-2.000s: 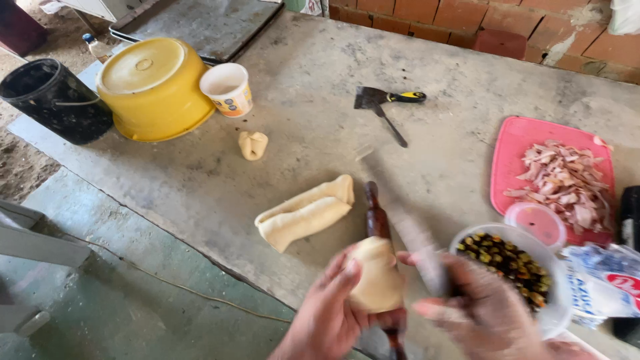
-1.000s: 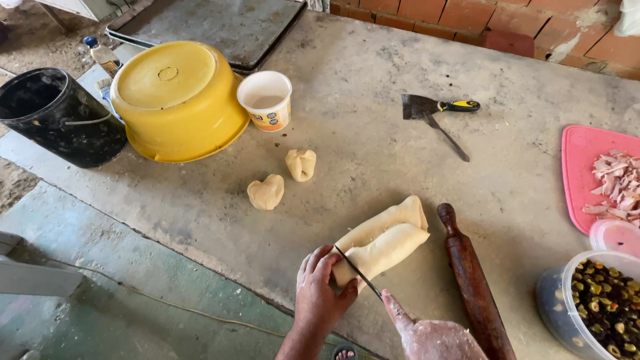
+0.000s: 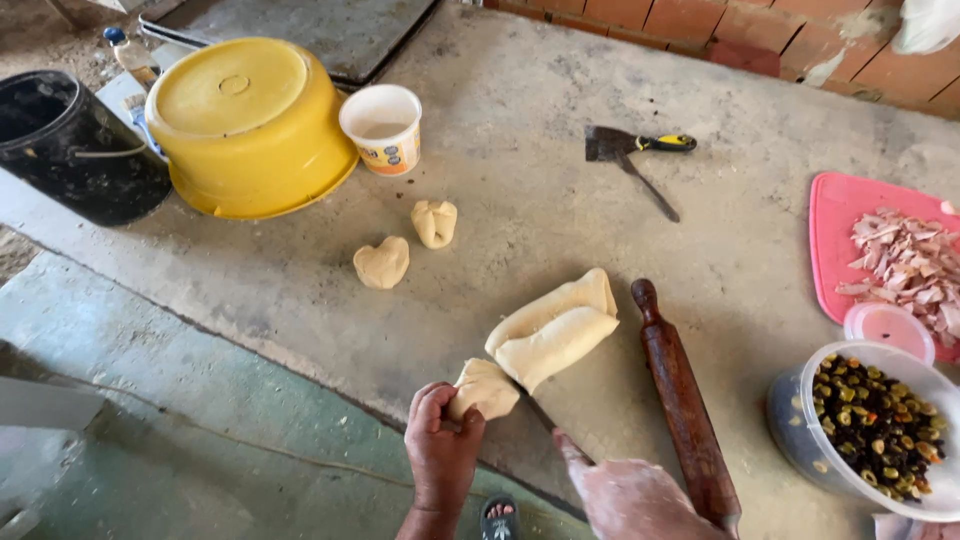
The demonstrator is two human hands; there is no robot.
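Low in the middle, my left hand (image 3: 444, 435) grips a cut piece of dough (image 3: 484, 390). My floury right hand (image 3: 637, 495) holds a knife (image 3: 537, 409), whose blade lies between that piece and a folded length of dough (image 3: 556, 330). Just right of the folded dough lies a dark wooden rolling pin (image 3: 686, 405). Two small dough lumps, one nearer (image 3: 382, 262) and one farther (image 3: 434, 223), sit apart on the concrete worktop. The knife's handle is mostly hidden in my right hand.
An upturned yellow basin (image 3: 247, 127), a white tub (image 3: 381, 127) and a black bucket (image 3: 82, 150) stand at left. A scraper (image 3: 637, 142) lies across another tool (image 3: 649, 187). At right are a pink board (image 3: 829, 247) with chopped meat and a container of sliced olives (image 3: 795, 420).
The blade has come down through the dough's near end, and a piece is now separate in my left hand. Two seconds ago only one small lump lay by the tub; now there are two.
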